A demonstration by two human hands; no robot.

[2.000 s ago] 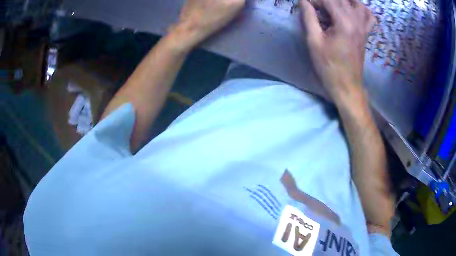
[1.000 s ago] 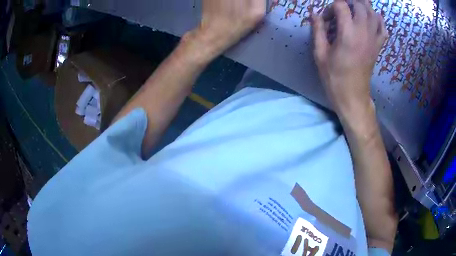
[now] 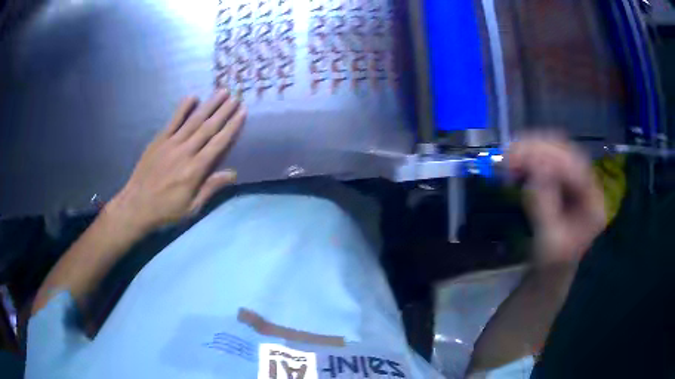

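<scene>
The patterned motif sheet [image 3: 255, 55] lies on the silver feed table [image 3: 96, 104], its rows of small dark and coppery shapes running up to the roller side. My left hand [image 3: 181, 163] lies flat on the table with fingers spread, fingertips at the sheet's lower left corner. The bright blue pressure roller [image 3: 455, 66] stands to the right of the sheet. My right hand [image 3: 559, 192] is blurred, beside the blue fitting [image 3: 485, 161] at the roller's end; whether it touches or holds anything is unclear.
A thin silver bar [image 3: 496, 66] runs beside the blue roller. A silver bracket [image 3: 425, 166] with a downward lever [image 3: 454, 211] sits at the table edge. A yellow bag or cloth [image 3: 613, 185] hangs behind my right hand. A pale, shiny-covered box [image 3: 474, 307] is below the roller end.
The view has swung right towards the roller. My left hand now lies flat with fingers spread. My right hand has left the sheet and moved right to the roller's end.
</scene>
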